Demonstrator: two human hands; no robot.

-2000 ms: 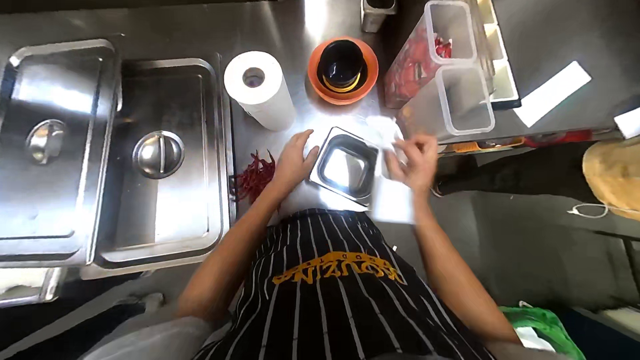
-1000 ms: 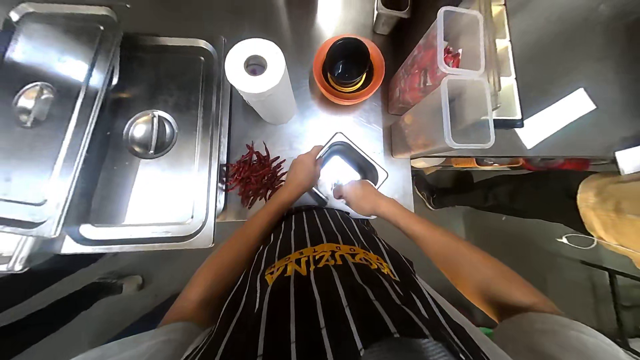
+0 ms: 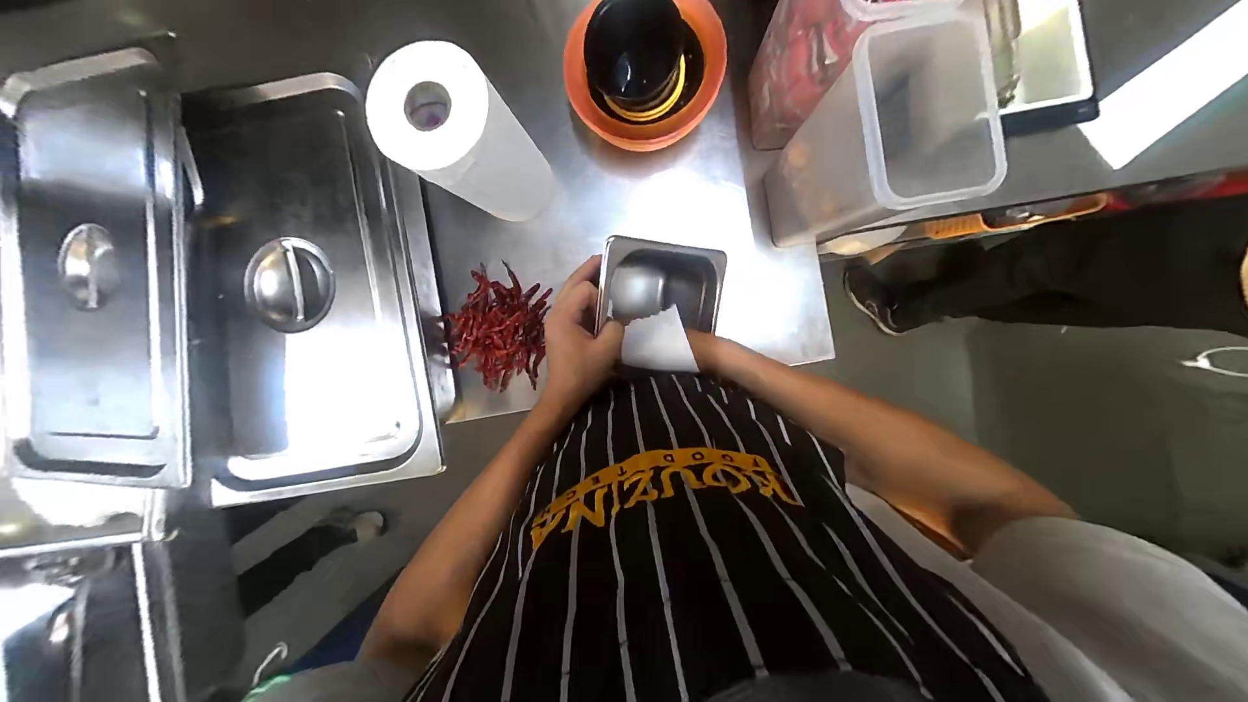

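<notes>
A small rectangular steel pan [image 3: 697, 283] stands at the counter's front, close to my striped apron. My left hand [image 3: 579, 336] grips its left rim, thumb toward the near corner. A white paper towel sheet [image 3: 659, 341] hangs over the near rim, partly inside the pan. Most of my right hand [image 3: 704, 349] is hidden behind the sheet and the pan's near right corner; its grip does not show. Left of my left hand lies a pile of dried red chillies [image 3: 499, 327]. A paper towel roll [image 3: 463, 132] rests beyond them.
Steel lids with handles [image 3: 290, 285] cover the left side. An orange bowl [image 3: 639, 144] holding dark bowls stands behind the pan. Clear plastic containers [image 3: 829, 185], one with red contents, stand at the right edge of the counter [image 3: 795, 312]. A person's dark-clothed leg and shoe [image 3: 877, 297] show at right.
My right hand has moved from inside the pan to its near edge, where the paper now hangs. Two seconds ago it was right of the pan with the paper. The left hand stays at the rim.
</notes>
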